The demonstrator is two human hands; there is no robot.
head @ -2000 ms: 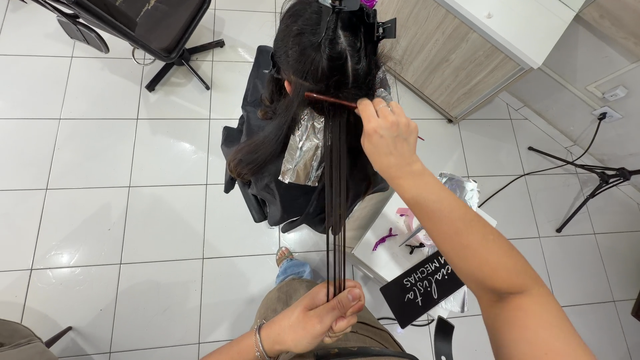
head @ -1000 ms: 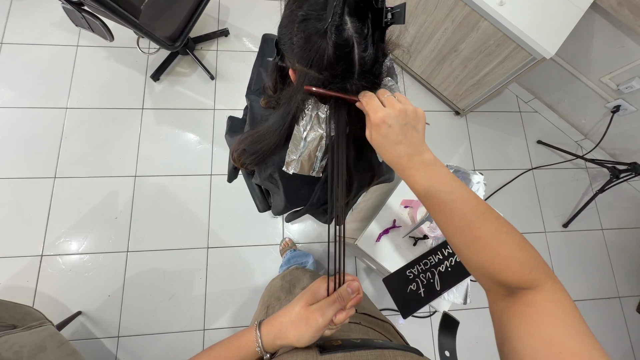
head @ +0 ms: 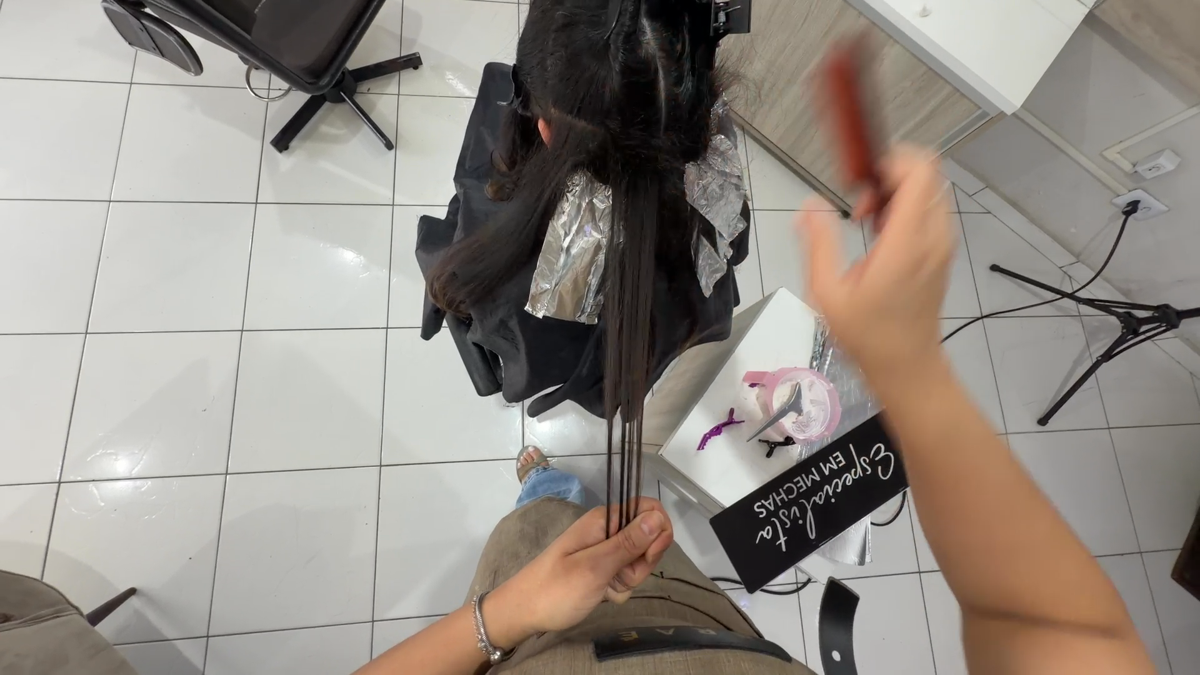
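My left hand (head: 614,553), low in the middle, grips the ends of several thin strands of dark hair (head: 630,309), drawn down from the back of a seated person's head (head: 619,75). To the right, my raised right hand (head: 881,244) holds a reddish-brown comb (head: 848,117), blurred and apart from the hair. Sheets of aluminium foil (head: 574,248) hang among the hair on both sides of the strands. Loose hair falls to the left over a black cape (head: 506,347). A black hair clip (head: 731,17) sits at the top of the head.
On a white trolley top (head: 712,403) are a pink bowl (head: 814,405) with a tint brush, a purple clip (head: 719,429), a dark clip and a black lettered board (head: 806,506). A swivel chair (head: 291,47) stands upper left, a white-topped cabinet (head: 994,37) upper right, a tripod (head: 1134,323) at right.
My right hand has moved away from the hair, up and to the right, with the comb now raised. My left hand still grips the strand ends.
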